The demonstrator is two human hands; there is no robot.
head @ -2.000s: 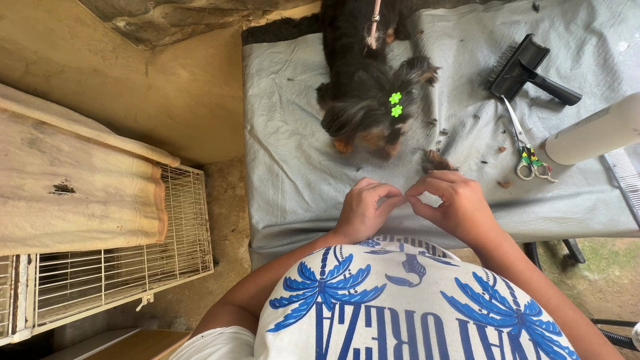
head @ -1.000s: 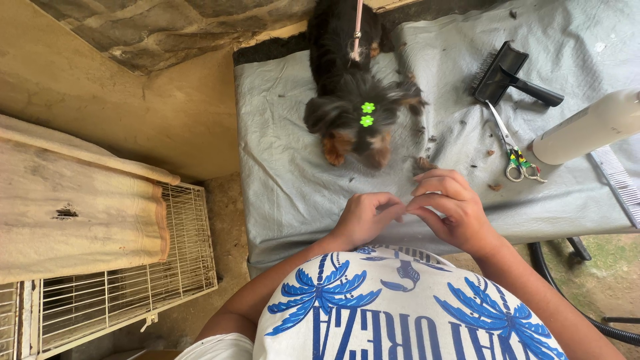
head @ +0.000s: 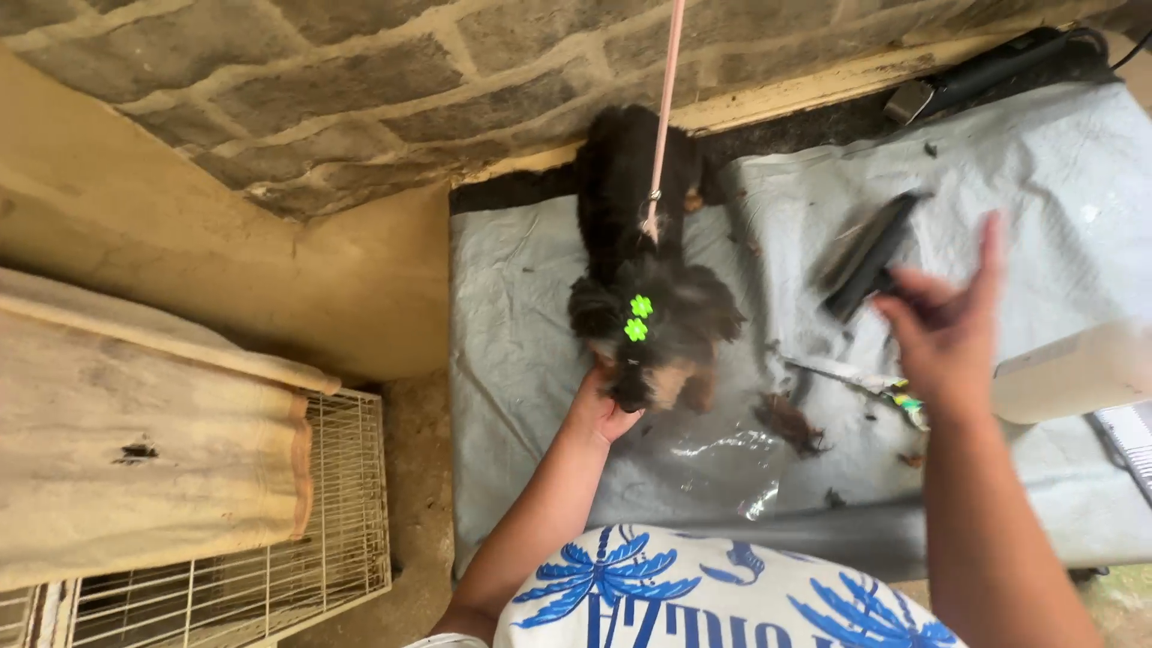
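A small black-and-tan dog (head: 639, 207) stands on the covered table, two green flower clips (head: 638, 318) on its head and a pink leash (head: 666, 117) running up from its neck. My left hand (head: 605, 412) is under the dog's muzzle, partly hidden by it; whether the fingers grip is unclear. At the right, my right hand (head: 954, 333) is blurred, index finger raised, with its other fingers at the black slicker brush (head: 868, 256); whether they hold it cannot be told. Below the brush lie scissors (head: 841, 373) with colourful handles, partly behind my right hand.
A white bottle (head: 1071, 373) and a metal comb (head: 1129, 441) are at the right. Black clippers (head: 990, 72) lie at the back edge by the brick wall (head: 378, 81). Hair clumps (head: 790, 421) and clear plastic (head: 733, 463) lie in front. A wire cage (head: 346, 486) under cloth stands left.
My hands, together before, are now apart: the left has moved to the dog's muzzle, the right to the brush. Clear plastic now shows on the table. The view has shifted.
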